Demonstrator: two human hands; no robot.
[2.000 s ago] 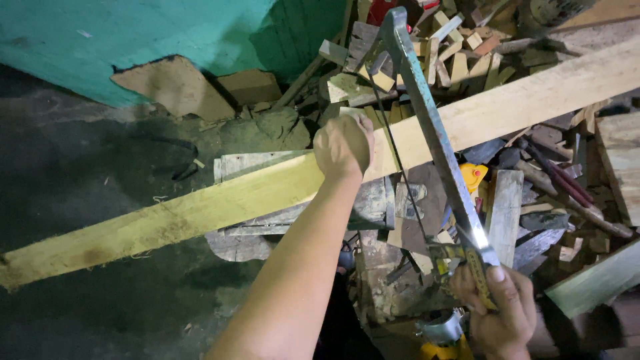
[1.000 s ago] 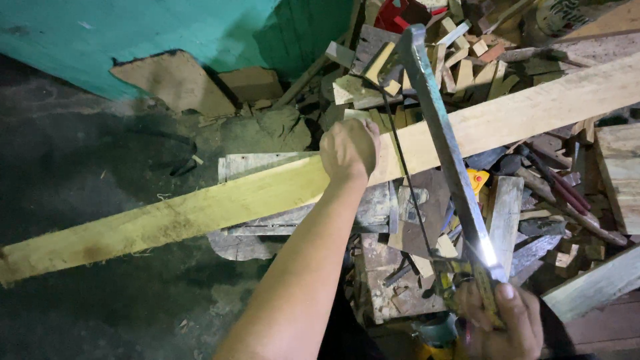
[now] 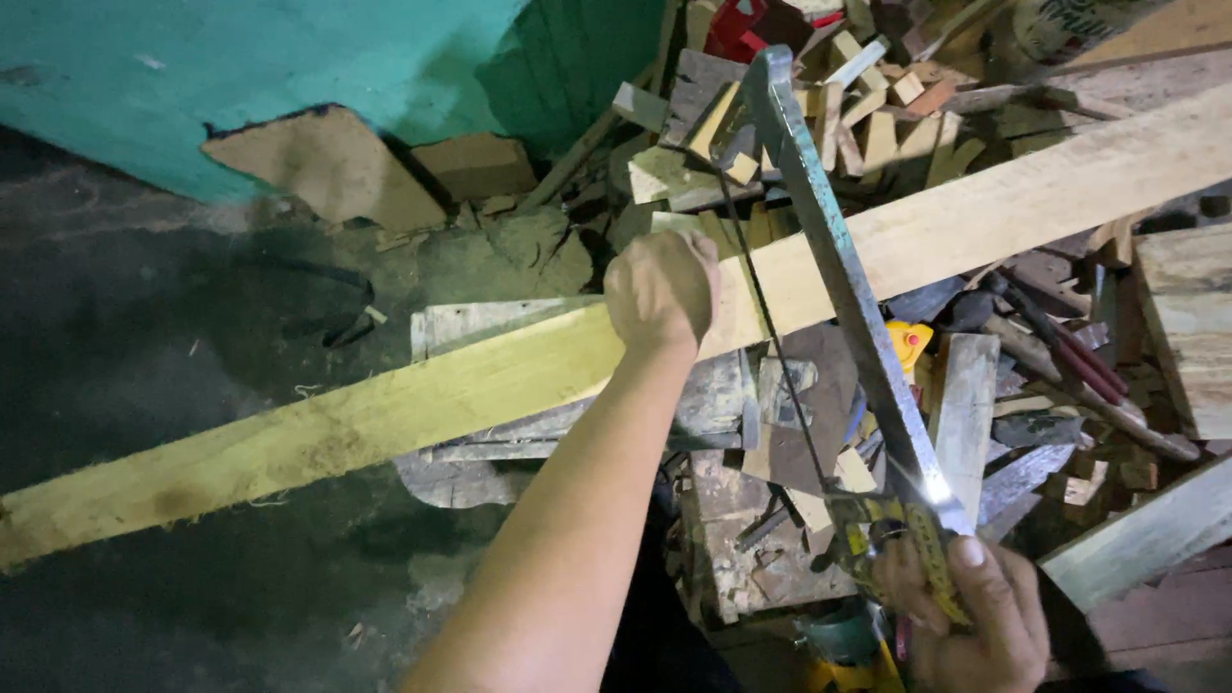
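A long pale wooden board [image 3: 462,390] runs slantwise across the view, over a worn wooden support [image 3: 500,318]. My left hand [image 3: 664,294] is closed over the board near its middle, gripping it from above. My right hand [image 3: 972,587], at the lower right, holds the handle of a hacksaw [image 3: 852,279] with a metal frame. Its thin dark blade crosses the board just right of my left hand. Whether the teeth have cut into the wood cannot be told. The fingers of the right hand are partly hidden by the handle.
Wood offcuts [image 3: 876,135] lie heaped behind the board. At right are red-handled pliers [image 3: 1068,346], a yellow tool or case [image 3: 907,342], a grey wooden strip [image 3: 965,414] and a wide wood piece [image 3: 1193,327]. A teal wall [image 3: 289,77] stands at upper left, with broken flat pieces [image 3: 332,164] against it.
The right hand and the hacksaw have shifted slightly, down and to the right since the first frame. The left hand stays on the board.
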